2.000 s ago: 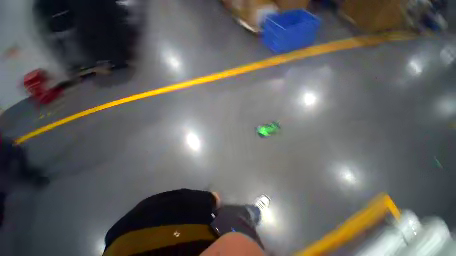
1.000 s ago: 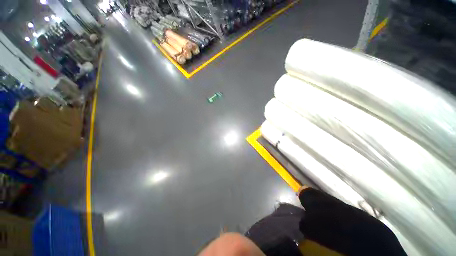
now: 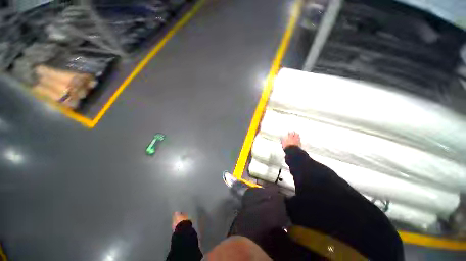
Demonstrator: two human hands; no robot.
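Several thick white fabric rolls point(image 3: 357, 112) in clear film lie stacked on the right. My right hand point(image 3: 290, 139) is bare, in a black sleeve, and reaches over the near ends of the white rolls; the blur hides whether it touches them. Nothing shows in it. My left hand point(image 3: 179, 218) hangs low over the grey floor at the bottom. It is small and blurred, partly cut off from sight by its black sleeve, and its fingers cannot be made out.
A yellow floor line point(image 3: 255, 120) runs along the white rolls' ends. Orange rolls point(image 3: 62, 84) lie inside another yellow corner at the upper left, with dark rolls behind. A green arrow marker point(image 3: 155, 144) is on the floor. Dark rolls point(image 3: 388, 51) and a grey upright point(image 3: 323, 33) stand behind the white stack.
The view has turned right, so the orange rolls sit further left and larger. My right hand has moved up over the white rolls. My left hand has come into view.
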